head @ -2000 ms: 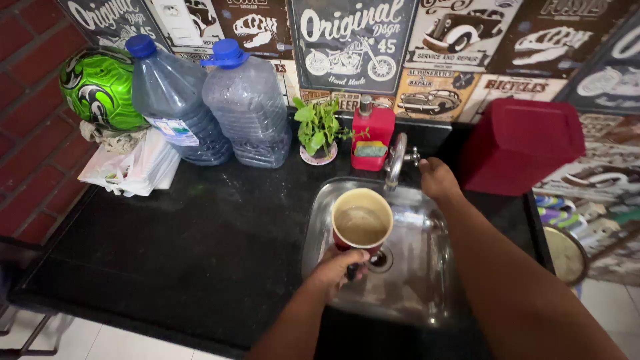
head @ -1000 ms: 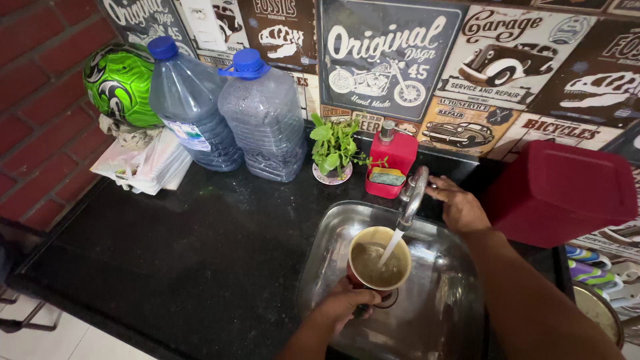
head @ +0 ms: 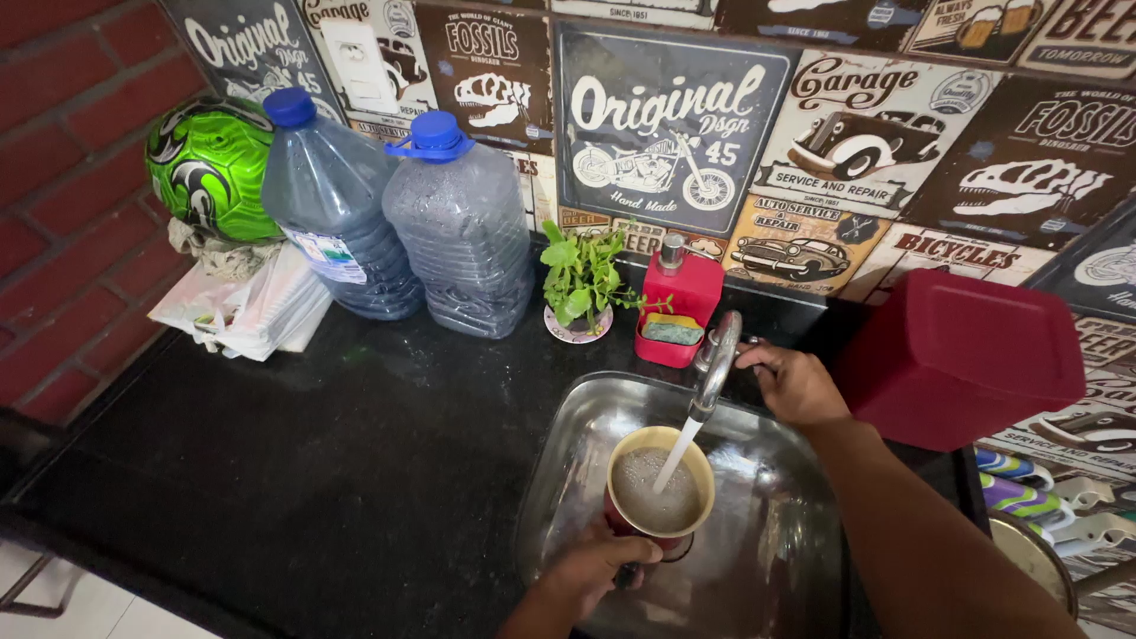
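Observation:
My left hand (head: 596, 568) grips the dark handle of a red pot with a cream interior (head: 661, 481), held over the stainless steel sink (head: 763, 568). Water streams from the curved chrome faucet (head: 717, 364) into the pot, where cloudy, bubbly liquid stands. My right hand (head: 792, 382) is closed around the tap handle at the right of the spout; its fingers hide most of the handle. Left of the faucet is a red soap dispenser (head: 682, 288) with a sponge (head: 672, 329) in its front holder.
A potted plant (head: 581, 284), two large plastic bottles (head: 342, 204) with blue caps, plastic bags (head: 248, 306) and a green ball (head: 213, 169) stand along the back of the black countertop (head: 355, 470). A red lidded bin (head: 967, 355) is right of the sink, close to my right forearm.
Water now runs from the faucet, where two seconds ago no stream showed. The liquid in the pot looks higher and more bubbly. Both hands keep their holds.

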